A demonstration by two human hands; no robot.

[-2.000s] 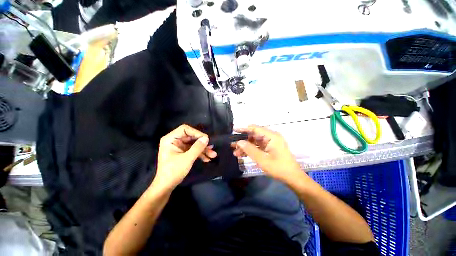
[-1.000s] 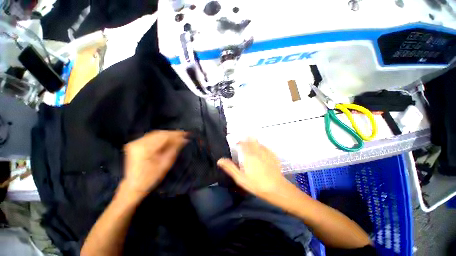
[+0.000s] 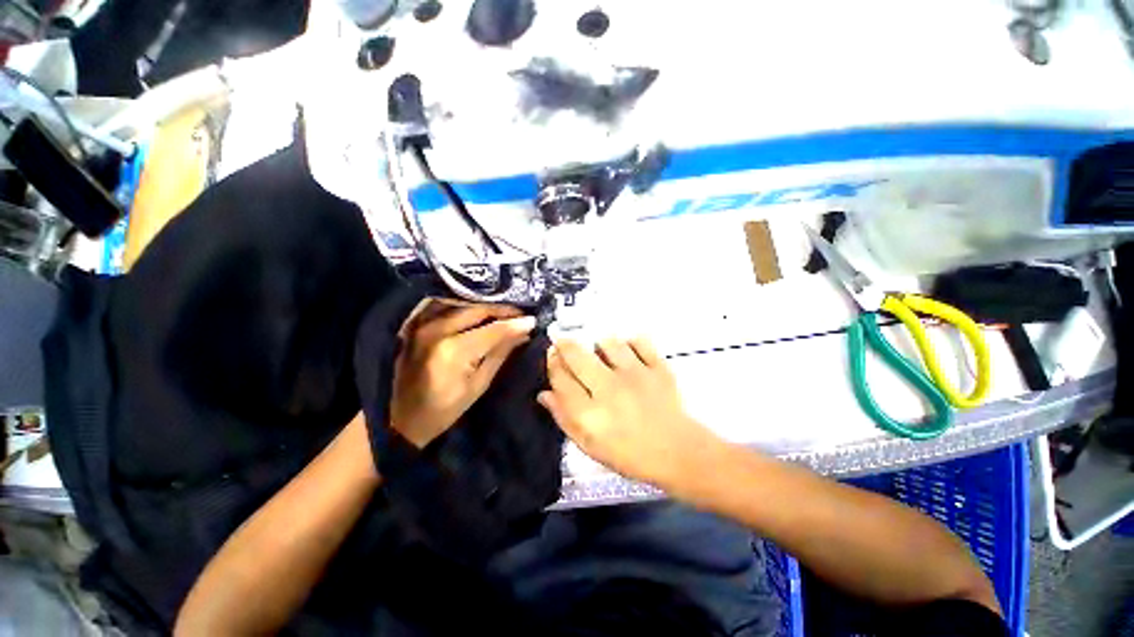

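Note:
A large black cloth covers the left of the table and drapes over the lap. My left hand grips a fold of it just left of the presser foot, fingertips close to the foot. My right hand lies with fingers spread at the cloth's right edge, just in front of the foot; whether it pinches the cloth is hidden. The white sewing machine stands above both hands. The narrow black strip cannot be told apart from the cloth.
Scissors with green and yellow handles lie right of my right hand. A brown tab and a black bundle lie on the table. A dark thread runs across it. A blue basket stands below right.
Both hands have moved up to the presser foot. My left hand has taken hold of the cloth and bunched it there. The view has shifted closer to the machine head.

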